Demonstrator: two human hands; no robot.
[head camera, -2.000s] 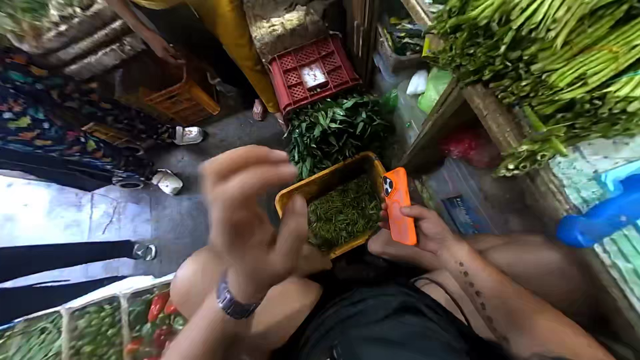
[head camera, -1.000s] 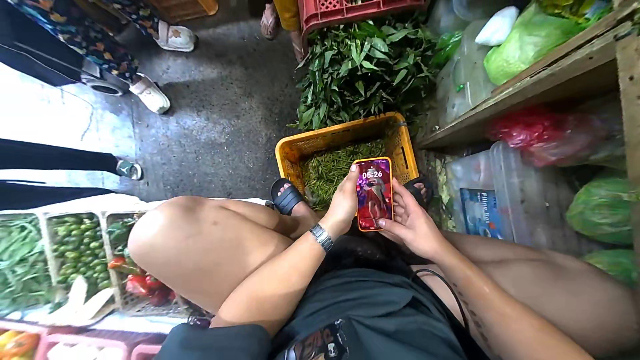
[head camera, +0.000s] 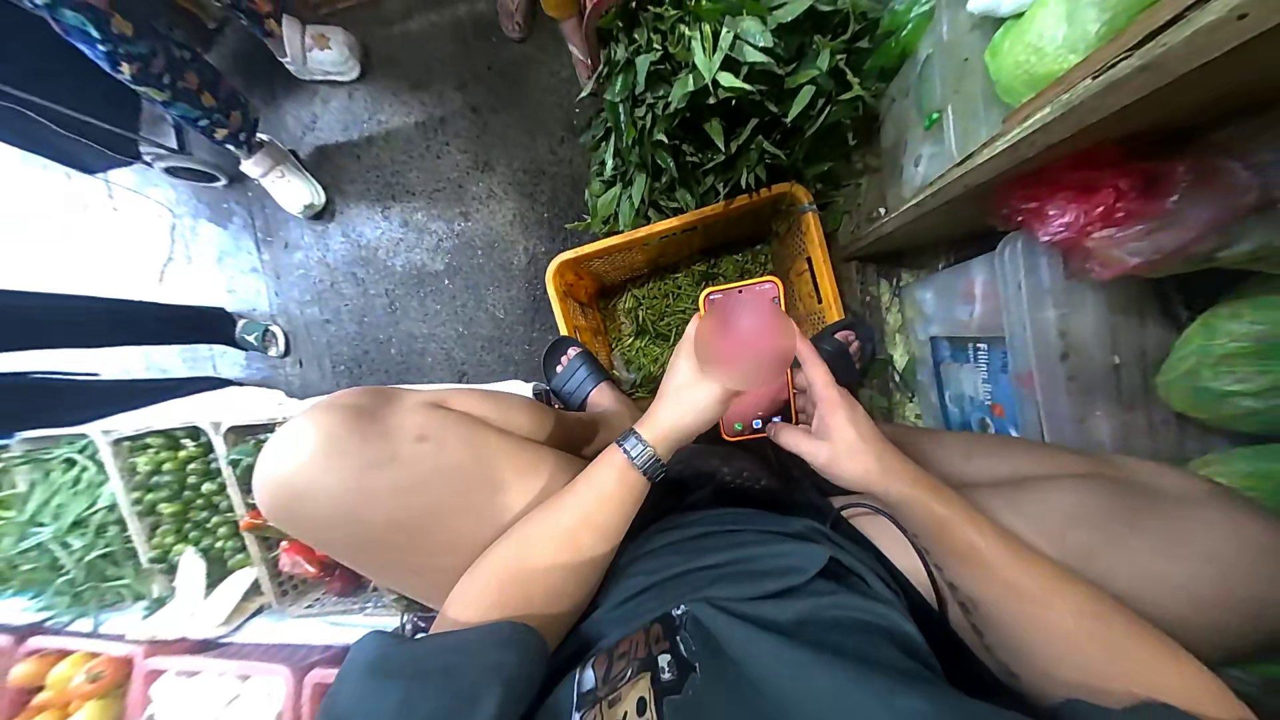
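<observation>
A smartphone in an orange case (head camera: 757, 408) lies upright between my two hands, its lit screen facing me and partly blurred. My left hand (head camera: 695, 385), with a metal wristwatch (head camera: 641, 454) at its wrist, is at the phone's left edge; a blur covers part of its fingers. My right hand (head camera: 835, 430) grips the right edge and lower corner, thumb near the bottom of the screen. Beyond the phone stands a yellow plastic crate (head camera: 650, 235) between my sandalled feet, with green pods or beans (head camera: 650, 315) inside.
Leafy green bunches (head camera: 720, 110) lie past the crate. A wooden shelf (head camera: 1040, 120) with bagged produce and clear plastic bins (head camera: 1065, 350) is at right. Vegetable trays (head camera: 110, 490) stand at lower left. Other people's feet and legs (head camera: 290, 180) are at upper left and top.
Two seconds ago my right hand alone held the phone and my left hand was raised, empty. Both hands are now at the phone. Its screen showed a clock one second ago and now shows app icons.
</observation>
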